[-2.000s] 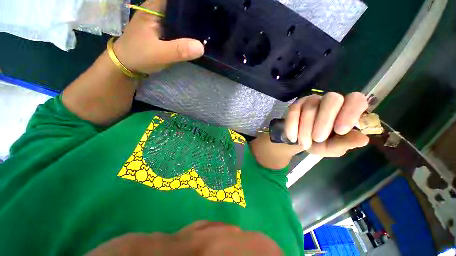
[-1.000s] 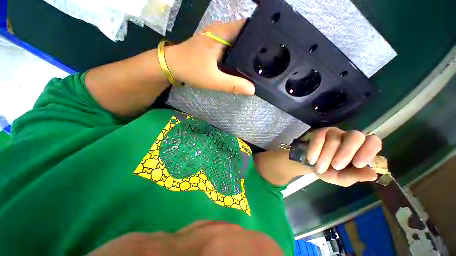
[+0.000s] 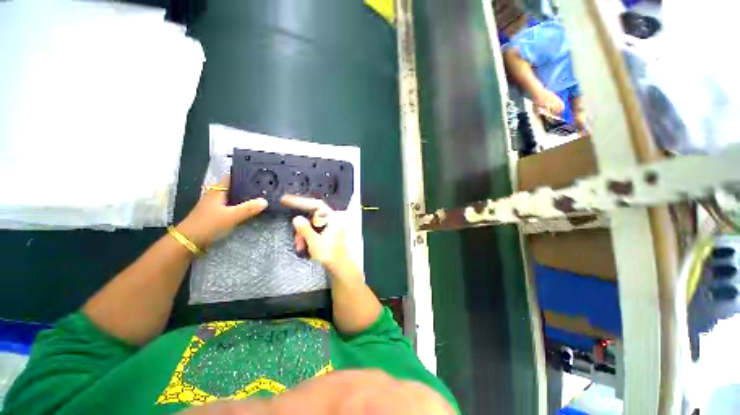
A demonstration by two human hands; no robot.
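Observation:
The black socket housing (image 3: 284, 168) lies face up on the silvery-white sheet (image 3: 268, 259), with three round sockets in a row. My left hand (image 3: 212, 217) holds its left end, thumb on the front edge. A thin yellow-green wire (image 3: 217, 188) shows at that hand, and another wire end (image 3: 370, 208) pokes out to the right of the housing. My right hand (image 3: 323, 235) is at the housing's near edge, a finger stretched towards the sockets and the others curled round a small dark hand tool (image 3: 301, 243), mostly hidden in the fist.
A large pile of white translucent sheets (image 3: 89, 113) lies on the dark green bench (image 3: 300, 73) at left. A chipped white metal frame (image 3: 412, 162) runs along the right side, with a green conveyor (image 3: 462, 105) beyond. A person in blue (image 3: 548, 61) is at the upper right.
The view has tilted up and widened. The housing now lies level over the sheet instead of slanted. My right hand has moved from beyond the housing's right end to its near edge, keeping the tool.

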